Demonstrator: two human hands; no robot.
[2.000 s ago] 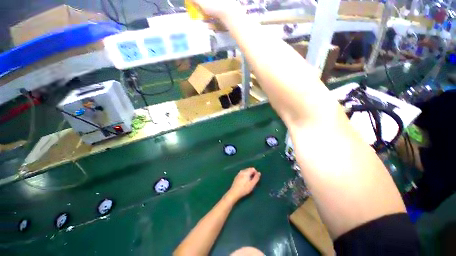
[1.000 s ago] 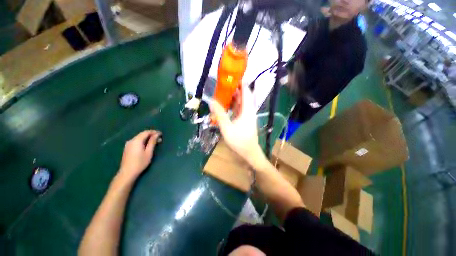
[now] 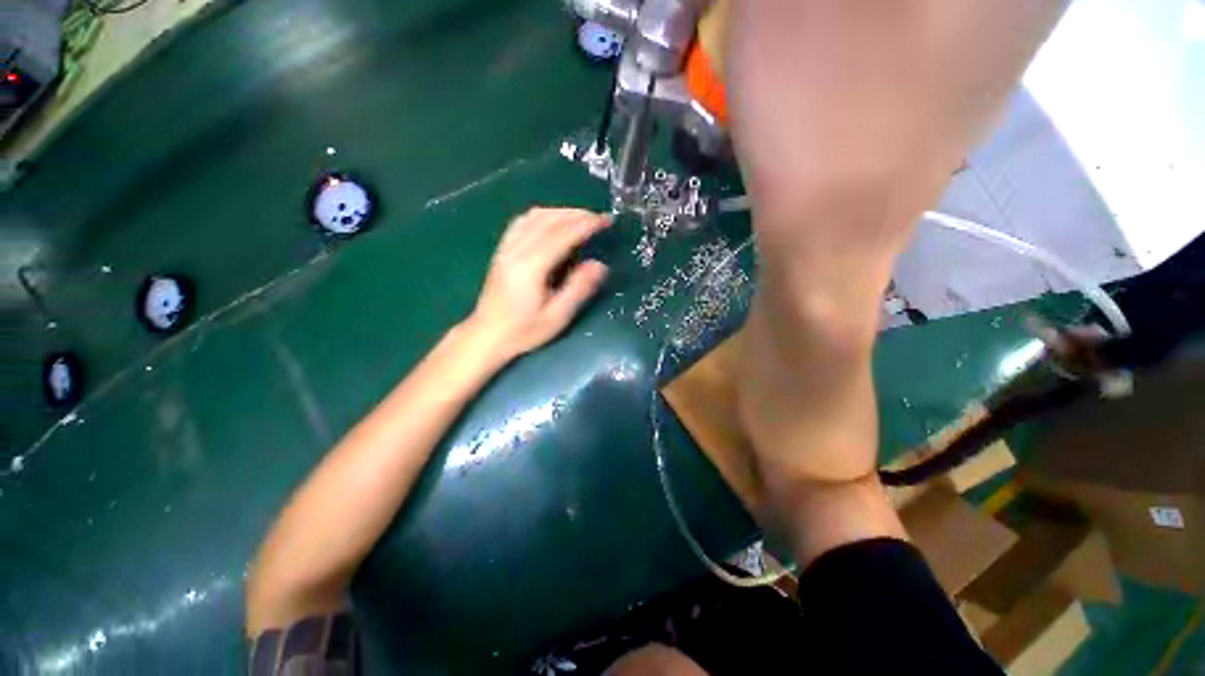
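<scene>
The metal nose of the powered screwdriver (image 3: 634,139) points down at the green belt surface. A strip of its orange grip (image 3: 707,82) shows beside my right arm. My left hand (image 3: 535,277) rests on the belt left of the nose, thumb and forefinger apart, fingertips close to the nose; nothing shows in it. My right arm crosses in front of the tool, large and blurred, up to the top edge; its hand cannot be made out. Round black-rimmed white units (image 3: 341,205) stand spaced in a row to the left, and another lies behind the nose (image 3: 600,40).
Loose small screws (image 3: 694,301) lie right of my left hand, beside a brown cardboard piece (image 3: 714,409). A clear hose (image 3: 667,489) loops over the belt's near side. Open cartons (image 3: 1044,594) are at lower right. A white surface (image 3: 1123,119) is at upper right.
The view has turned down and closer. The tool's nose now shows near my left fingertips. My right arm now reaches up across the tool; its hand was visible at the orange grip before.
</scene>
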